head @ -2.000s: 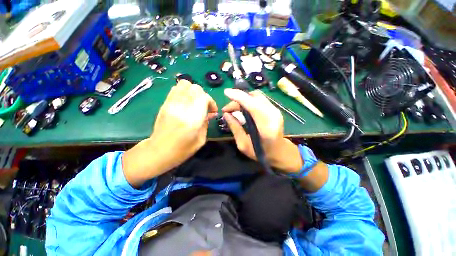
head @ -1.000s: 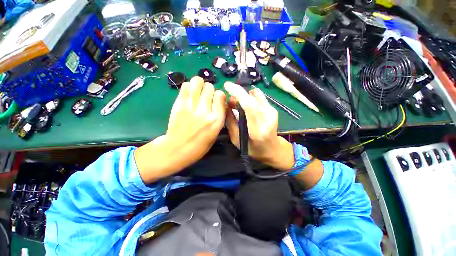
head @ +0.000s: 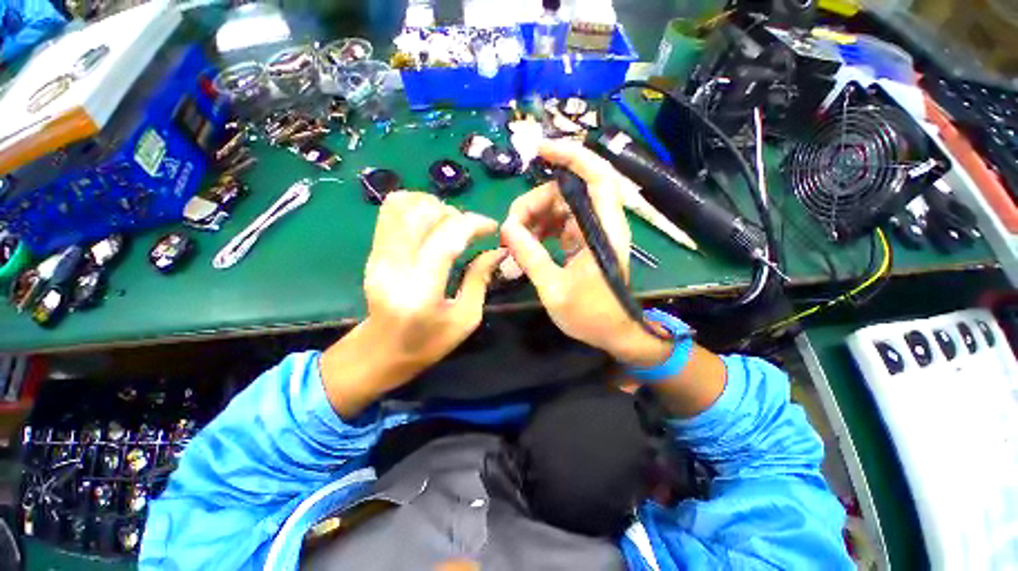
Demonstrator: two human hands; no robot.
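Observation:
My left hand (head: 430,265) is bent at the mat's front edge. Its thumb and fingers pinch a small round unit (head: 483,274), mostly hidden, with only a dark sliver showing. My right hand (head: 572,251) touches or nearly touches it with thumb and fingertips. A small pale piece (head: 510,268) shows between the hands. My right hand also holds the soldering iron (head: 594,229); its black rear part and cord run down over the wrist. The iron's tip cannot be made out. Black round units (head: 449,174) lie on the green mat (head: 324,273) behind the hands.
A white lead bundle (head: 262,224) and a blue box (head: 134,167) are at left. Blue bins (head: 463,85) stand at the back. A black cylindrical tool (head: 692,201), cream stick (head: 664,219) and fan (head: 854,167) are at right. A parts tray (head: 101,468) is low left, a white tray (head: 949,429) low right.
My hands have parted slightly at the top, opening gaps between fingers and thumbs. The iron's metal barrel, upright and visible before, no longer shows clearly. The whole view has shifted slightly.

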